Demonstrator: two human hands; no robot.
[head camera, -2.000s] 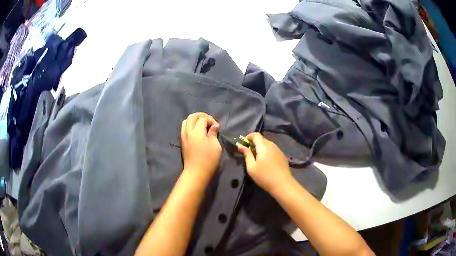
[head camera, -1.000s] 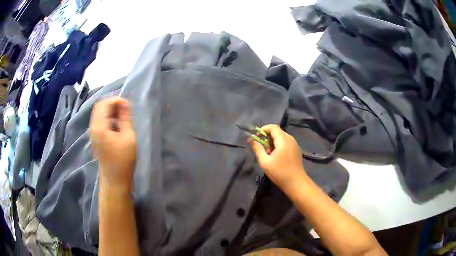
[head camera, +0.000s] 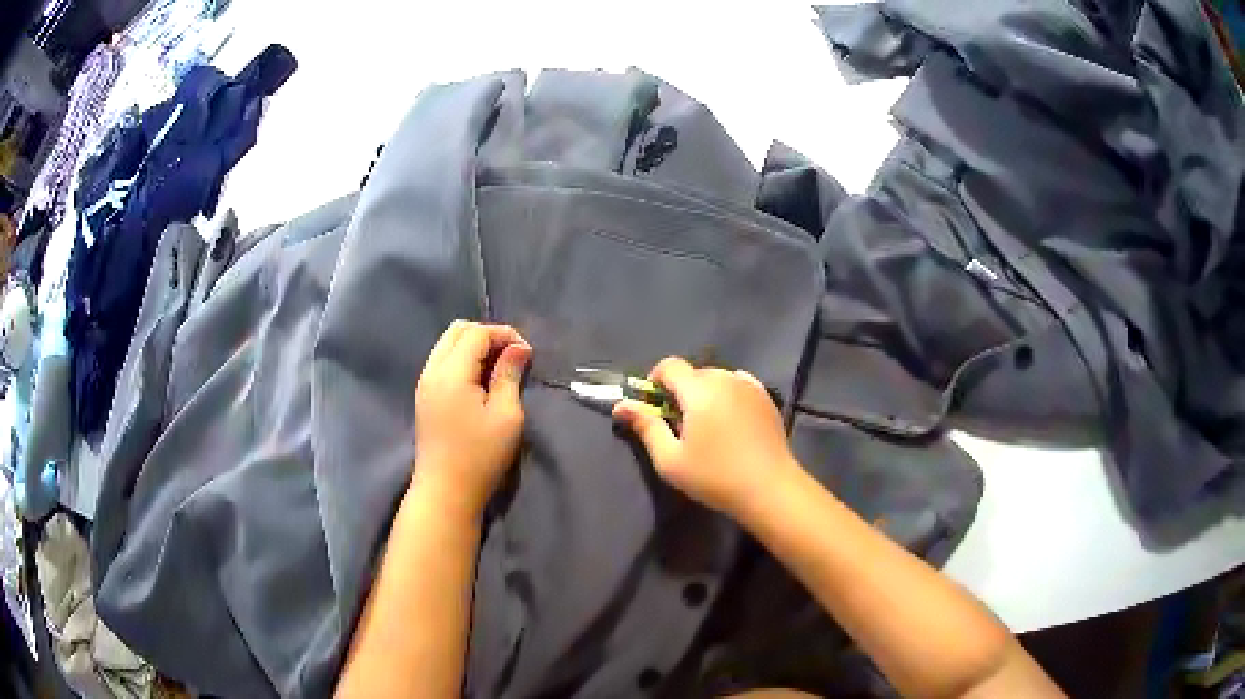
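Note:
A grey jacket lies spread in front of me, with a dark slit line across its front panel and dark round buttons near the bottom. My left hand is on the panel at the left end of the slit, its thumb and fingers pinched together on the fabric or a thread; which one is too small to tell. My right hand holds thread snips with pale blades and a yellow-green handle. The blades point left at the slit line, a short way from my left fingertips, and look slightly apart.
More grey garments lie crumpled at the right of the white tabletop. A navy garment with white tape lies at the far left, beside light blue and patterned cloth. A beige cloth is at the lower left.
My left hand has moved from the jacket's left part back right to the slit. My right hand has moved slightly left and down, with the snips now pointing left. The view has shifted a little.

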